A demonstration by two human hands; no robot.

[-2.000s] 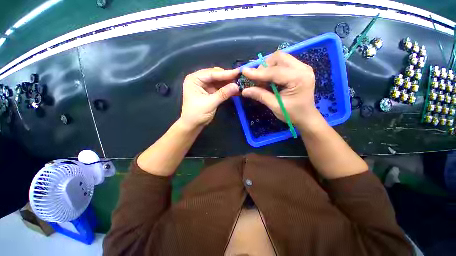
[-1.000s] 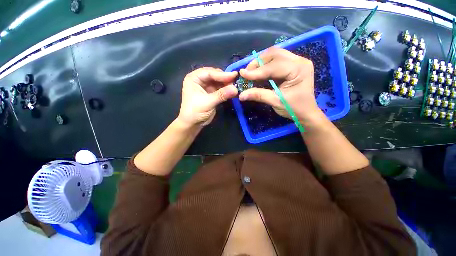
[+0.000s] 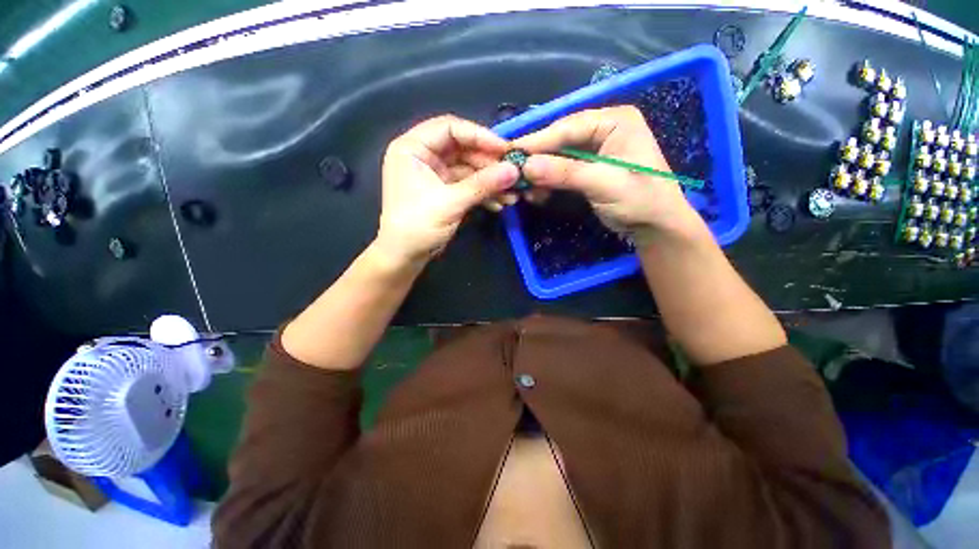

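Observation:
My left hand (image 3: 438, 184) and my right hand (image 3: 607, 172) meet over the left edge of the blue tray (image 3: 733, 139). Between their fingertips they hold a small round unit (image 3: 517, 161) with a dark rim and a greenish face; finer detail is too small to tell. My right hand also holds a thin green strip (image 3: 644, 168), which points right across the tray. Small black parts (image 3: 574, 241) lie in the tray below my hands.
Black rings (image 3: 334, 172) lie on the black mat, with a dark cluster (image 3: 43, 188) at far left. Gold-white boards (image 3: 945, 193) and loose green strips (image 3: 775, 54) lie at right. A white fan (image 3: 116, 407) stands lower left. A white-edged belt (image 3: 322, 29) runs behind.
The green strip has swung from a steep slant to nearly level. The round unit has turned between my fingertips, and my fingers have closed further around it. The whole view has shifted slightly.

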